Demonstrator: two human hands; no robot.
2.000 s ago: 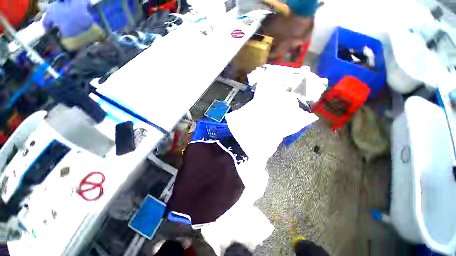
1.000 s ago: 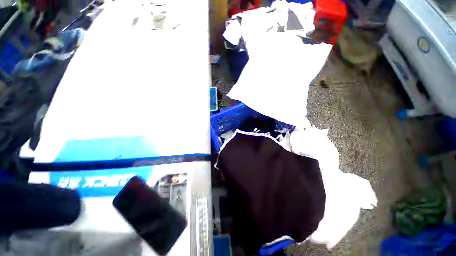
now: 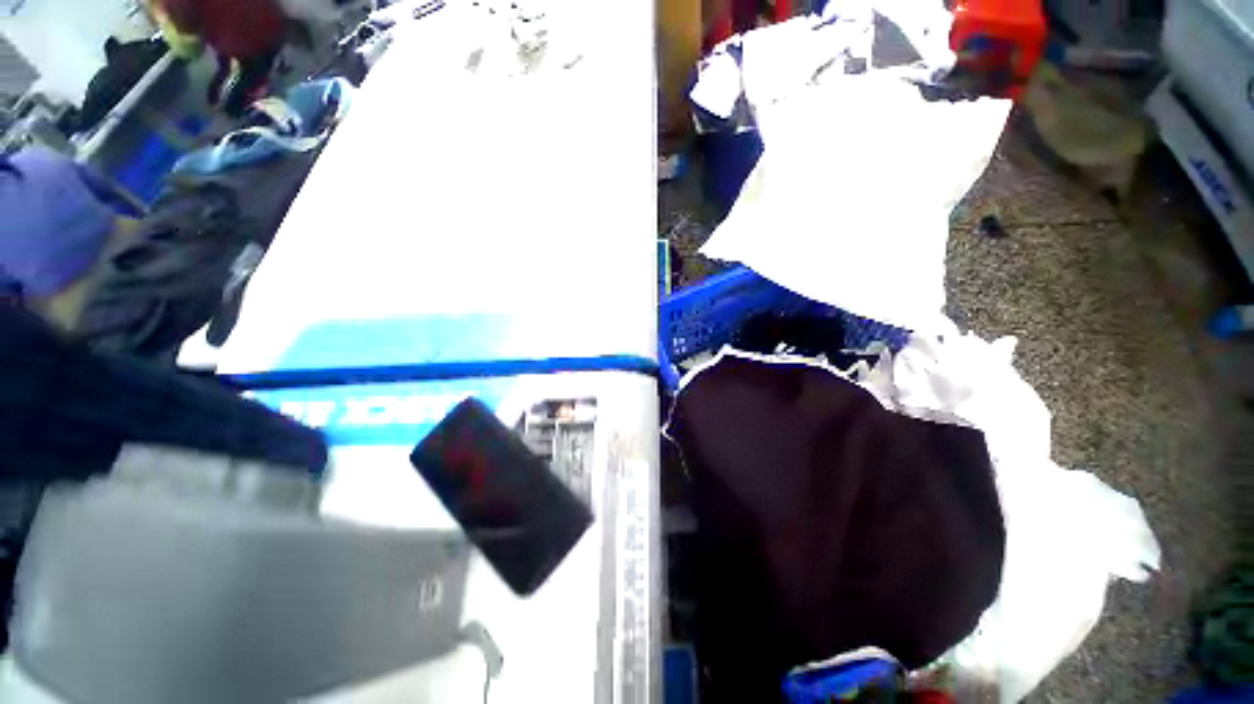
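No hand of mine can be made out. A dark maroon-black garment panel (image 3: 839, 509) with a white edge lies over a blue plastic crate (image 3: 715, 314) beside the table. White fabric (image 3: 873, 186) is piled behind it and hangs down on its right side. A smartphone (image 3: 502, 495) lies on the white machine table (image 3: 454, 206), near its right edge. The grey-white sewing machine body (image 3: 234, 578) fills the lower left, blurred. A dark cloth strip (image 3: 151, 399) lies across behind it.
A red stool (image 3: 1000, 41) stands on the speckled floor (image 3: 1052, 330) at the upper right. Dark and pale blue cloth (image 3: 275, 131) lies left of the table. A person in a purple top (image 3: 55, 220) is at the left edge. Another machine table (image 3: 1217, 124) is at the right.
The view has turned down and toward the left, so the phone, panel and crate have shifted right in the picture. More of the machine body and the person in purple now show.
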